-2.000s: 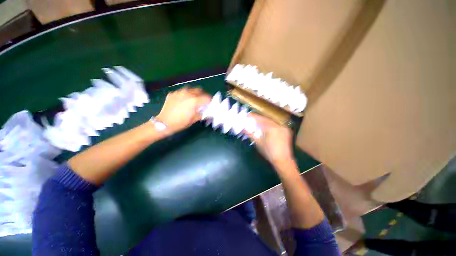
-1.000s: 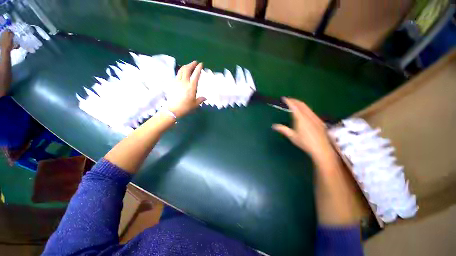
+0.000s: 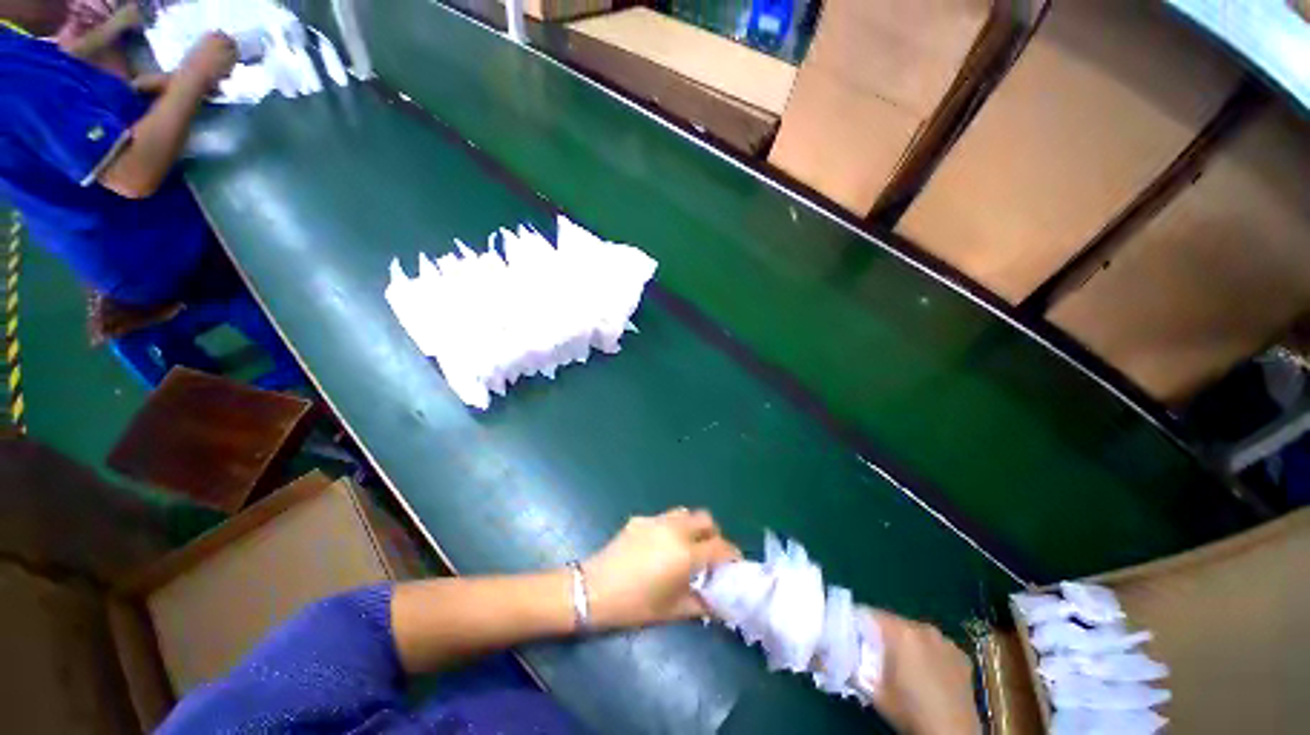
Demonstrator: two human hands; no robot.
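Note:
A short row of overlapped white packets (image 3: 787,610) is held between my two hands above the near part of the dark green bench. My left hand (image 3: 661,567) grips its left end. My right hand (image 3: 924,672) grips its right end, and its fingers are partly hidden by the packets. A wider stack of white packets (image 3: 520,309) lies on the bench further off to the left. A packed row of white packets (image 3: 1099,668) is inside the open carton (image 3: 1236,632) at the lower right. No thin wires can be made out.
A worker in blue (image 3: 122,158) sits at the far left, handling white packets (image 3: 244,43) on the bench (image 3: 632,445). Brown cartons (image 3: 1070,158) stand behind the bench. A brown stool (image 3: 208,435) and an open carton (image 3: 266,574) are below the bench's left edge.
The view has swung left. My hands, apart a second ago with the left on the packets, now hold a short row between them, away from the stack. The stack on the bench is smaller.

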